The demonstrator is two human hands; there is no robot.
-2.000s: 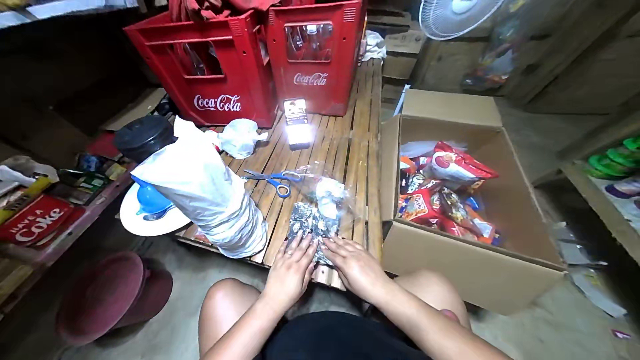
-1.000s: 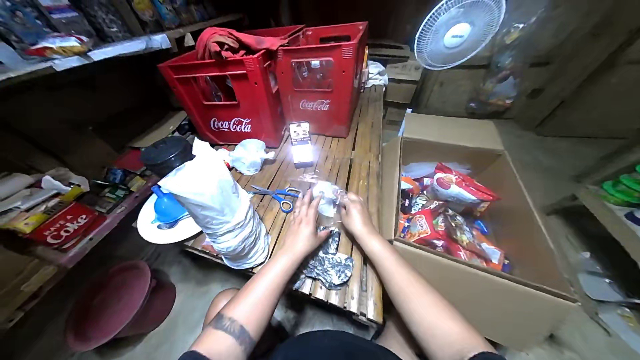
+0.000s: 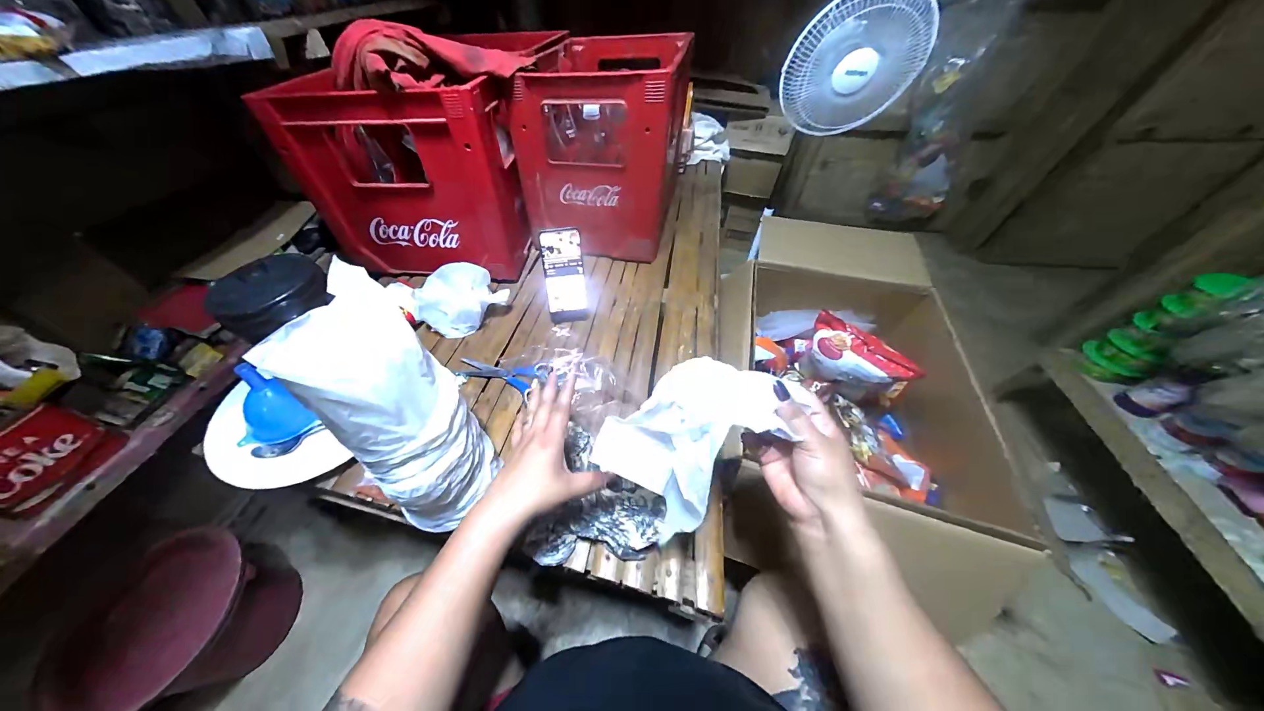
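Observation:
My right hand point(image 3: 805, 449) pinches the edge of a crumpled white plastic bag point(image 3: 681, 430) and holds it up over the front right of the slatted bamboo table point(image 3: 681, 296). My left hand point(image 3: 543, 444) is spread, fingers apart, to the left of it, close to a clear plastic wrapper point(image 3: 592, 380). Below the white bag lies a dark, shiny, silvery patterned plastic piece point(image 3: 617, 523) near the table's front edge. Blue-handled scissors point(image 3: 509, 374) lie just past my left fingertips. A lit phone point(image 3: 563, 275) leans farther back.
Two red plastic bottle crates point(image 3: 415, 188) stand at the back. A tall white bundle point(image 3: 395, 395), a blue funnel point(image 3: 275, 407) on a white lid or plate point(image 3: 222, 449) and a black container point(image 3: 267, 294) are at left. An open cardboard box point(image 3: 987, 434) of snack packs stands right; a maroon basin point(image 3: 148, 622) is lower left.
The right hand has moved right, and the white bag now hangs spread from it. The left hand has come away from the bundled plastic, fingers apart. Two seconds ago both hands pressed on the patterned plastic.

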